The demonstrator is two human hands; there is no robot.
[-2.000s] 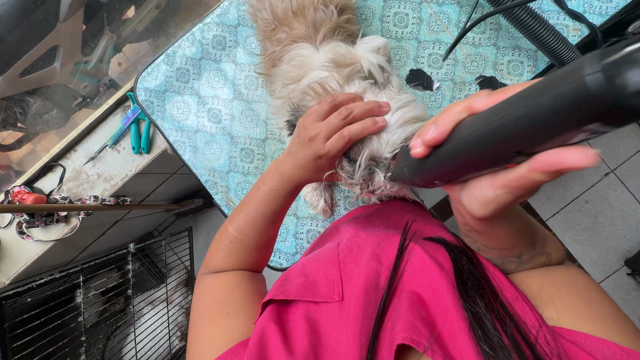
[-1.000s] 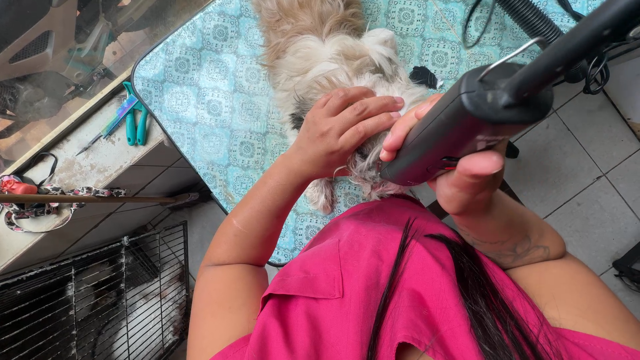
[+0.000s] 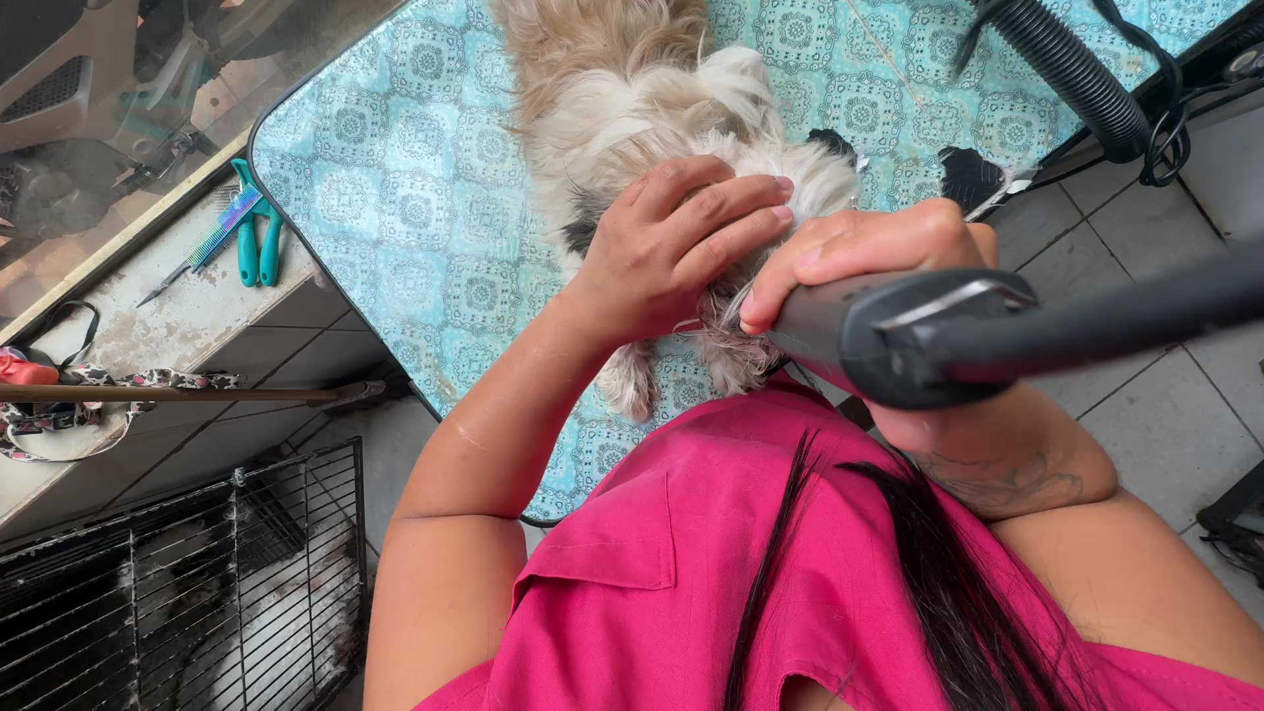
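Note:
A long-haired cream and white dog (image 3: 632, 109) lies on a table covered in blue patterned cloth (image 3: 405, 178). My left hand (image 3: 681, 247) rests over the dog's head, its fingers spread a little on the fur. A black electric clipper (image 3: 889, 331) with a thick cord is gripped in my right hand (image 3: 879, 257), just right of my left hand. The clipper's front end is hidden behind my fingers, close to the dog's face. One paw (image 3: 629, 380) hangs near the table's front edge, against my pink top.
Left of the table, a ledge holds a metal comb (image 3: 222, 232), teal-handled pliers-like tool (image 3: 259, 237) and a patterned strap (image 3: 109, 405). A wire cage (image 3: 237, 583) with a furry animal stands below. A ribbed black hose (image 3: 1071, 74) and cables lie at the upper right.
The clipper has tilted in my right hand, its rear end and cord now pointing right. My left hand stays on the dog's head.

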